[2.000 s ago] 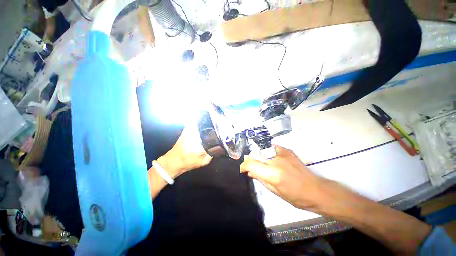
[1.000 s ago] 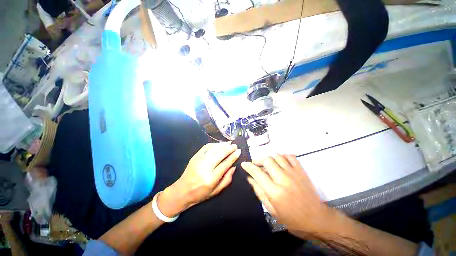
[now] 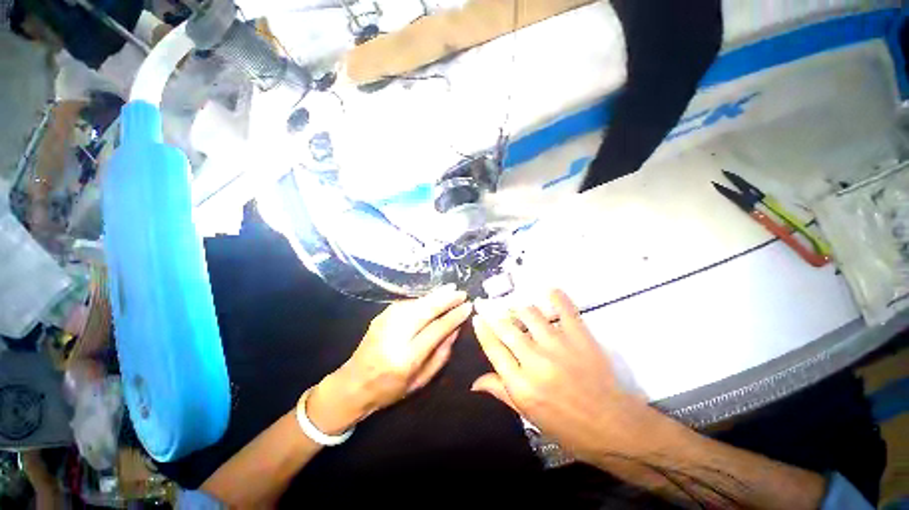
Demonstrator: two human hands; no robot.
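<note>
A large black fabric panel [image 3: 274, 324] spreads left of the white sewing machine [image 3: 638, 229] and hangs over the front edge. My left hand [image 3: 404, 349] lies palm down on the fabric, fingertips just in front of the presser foot area [image 3: 468, 261]. My right hand [image 3: 548, 369] lies flat with fingers apart, fingertips beside my left ones at the fabric's right edge. Neither hand visibly grips anything. The needle itself is hard to make out in the glare. A round silver tension dial [image 3: 458, 189] sits above the presser foot.
A blue machine lamp [image 3: 164, 299] stands at left. A black fabric strip [image 3: 658, 90] hangs over the machine head beside a cardboard strip [image 3: 449, 40]. Thread snips [image 3: 777, 224] and a clear packet [image 3: 872, 254] lie right. A person's arm [image 3: 60, 159] shows far left.
First my left hand came back from behind the presser foot onto the fabric, and my right hand opened out beside it. Since then the view has shifted and the lamp sits further left.
</note>
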